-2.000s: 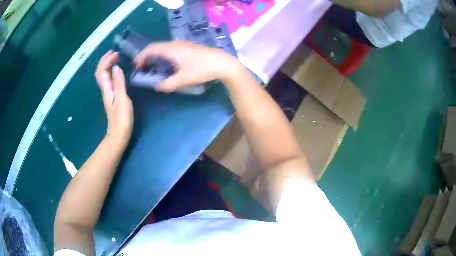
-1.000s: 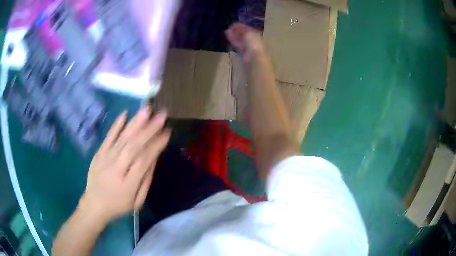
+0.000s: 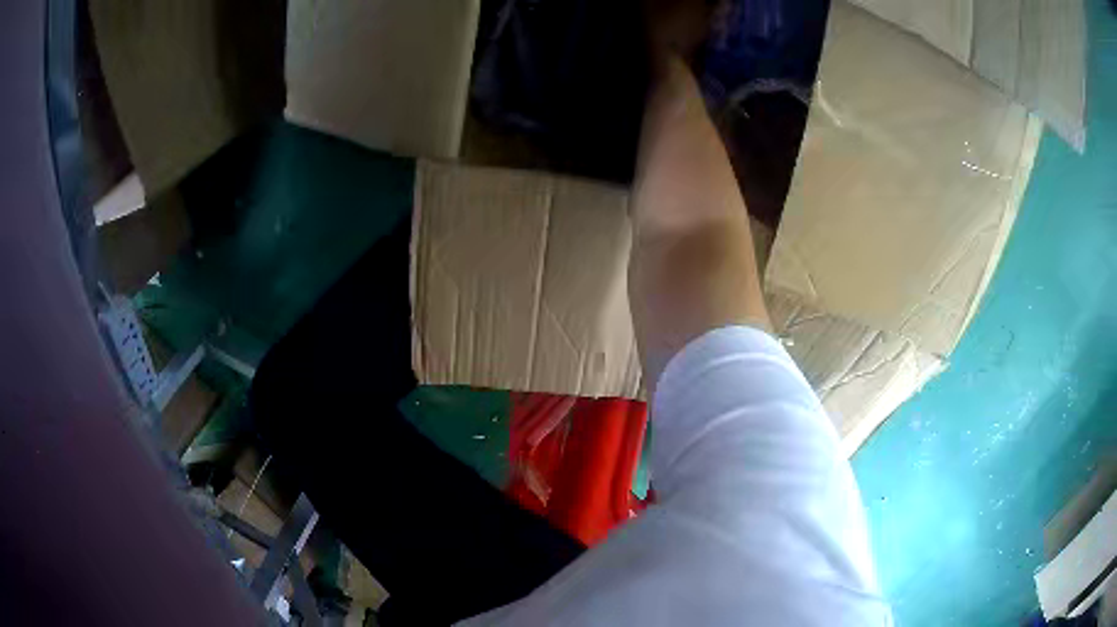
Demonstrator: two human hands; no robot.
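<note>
An open brown cardboard carton stands on the floor with its flaps spread. My right arm reaches down into its dark inside. My right hand is at the top edge of the picture, in deep shadow and partly cut off, so its fingers and anything in them cannot be made out. Dark plastic film shows inside the carton to the left of the arm, and a bluish crinkled part shows to the right. My left hand is not in view.
A red plastic stool is below the near flap. My dark-clothed leg is at left. A metal frame stands at lower left, beside the large dark bench edge. More cardboard lies at lower right.
The view has swung down from the bench to the carton. The grey parts and my left hand have left the picture. My right arm now reaches deeper into the carton.
</note>
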